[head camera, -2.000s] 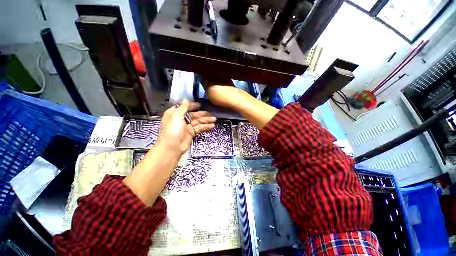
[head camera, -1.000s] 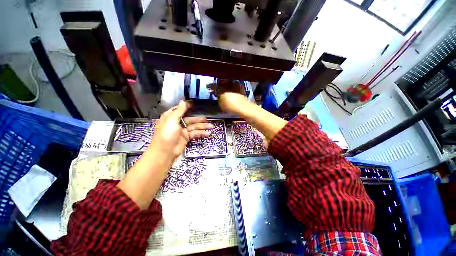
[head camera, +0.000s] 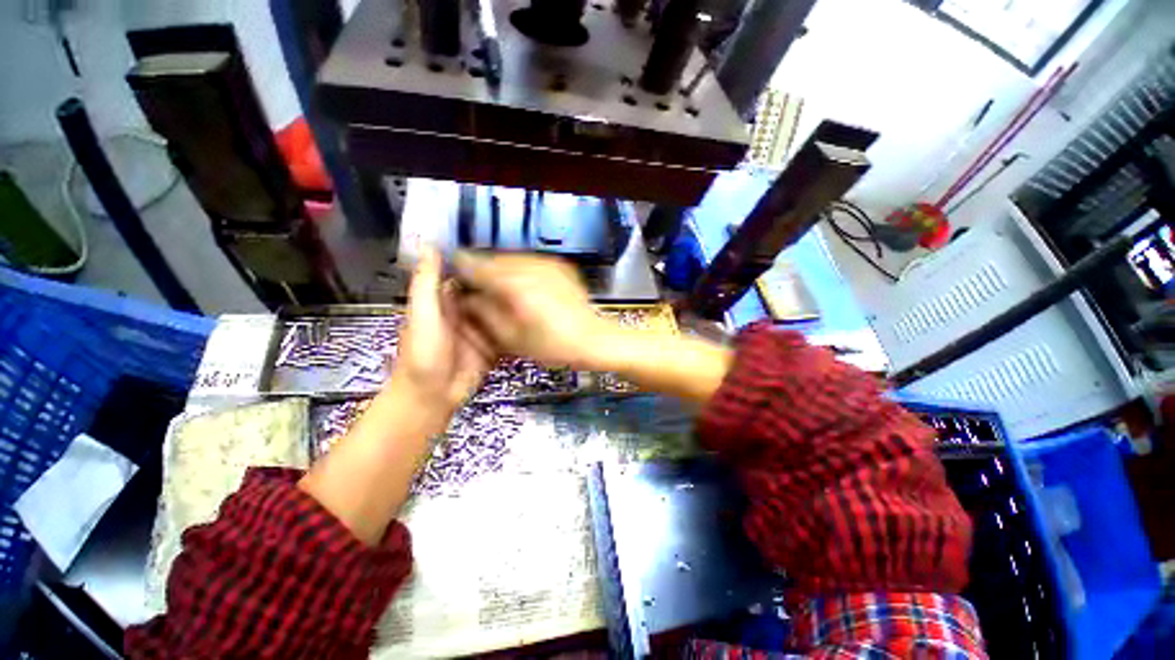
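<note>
My left hand (head camera: 438, 322) is raised over the fastener trays, palm turned inward. My right hand (head camera: 535, 307) meets it, its fingers at the left palm; both are bare and blurred, and what lies between them cannot be made out. Small metal fasteners (head camera: 470, 445) lie loose on the newspaper (head camera: 496, 567) below. Behind and under my hands are shallow trays, the left one holding longer pins (head camera: 338, 351). The die (head camera: 548, 222) shows pale and dark parts under the press plate (head camera: 541, 142). A flat metal panel (head camera: 689, 542) lies right of the newspaper.
A blue crate (head camera: 97, 329) stands at the left with a white sheet (head camera: 75, 500) in it. Another crate (head camera: 1031, 516) with dark parts is at the right. Dark upright blocks (head camera: 786, 213) flank the press. A grey cabinet (head camera: 973, 310) stands at the back right.
My right hand has come out from under the press plate, back and left, to my left hand. The die area is now uncovered. The view has shifted slightly.
</note>
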